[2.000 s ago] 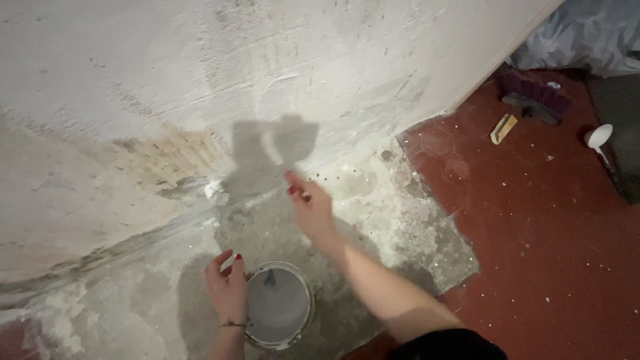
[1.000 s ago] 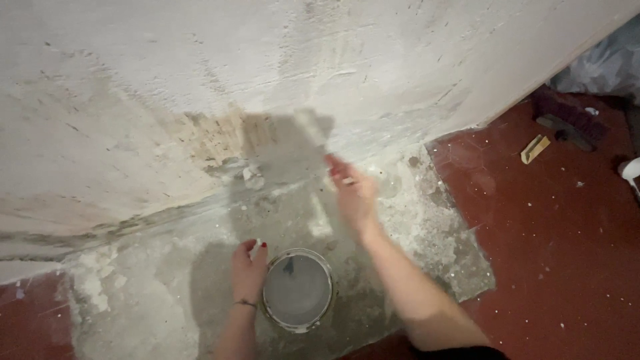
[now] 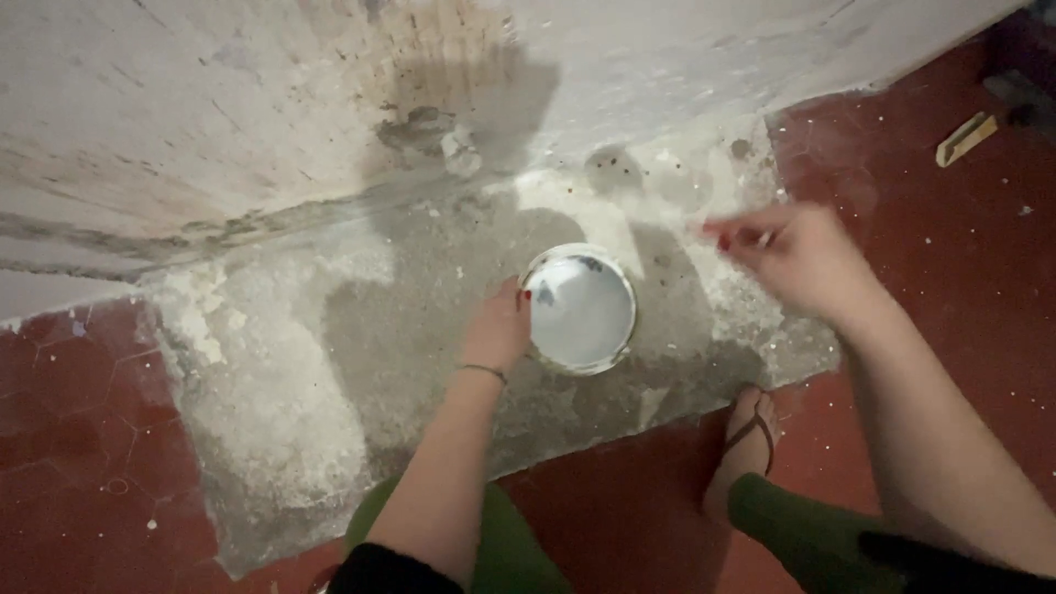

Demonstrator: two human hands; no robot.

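A round bucket (image 3: 582, 309) with greyish-white contents stands on the rough concrete patch (image 3: 272, 396) beside the wall. My left hand (image 3: 499, 326) is at its left rim, the fingers on the outside and the thumb at the edge. To the right of the bucket, my right hand (image 3: 792, 256) is raised above the patch with thumb and forefinger near each other. Blur hides whether something small is between them. Brown stains mark the wall (image 3: 272, 107), and a whitish lump (image 3: 460, 151) sits low on it.
Red hexagonal floor tiles (image 3: 74, 412) with white specks border the patch. My sandalled foot (image 3: 751, 437) is at its lower right edge. A small wooden piece (image 3: 967, 139) lies at the upper right, near a dark object (image 3: 1023, 95).
My right hand has moved away from the wall to the right of the bucket. My left hand, beside the bucket before, is now at its rim. The view has tilted down, showing my foot.
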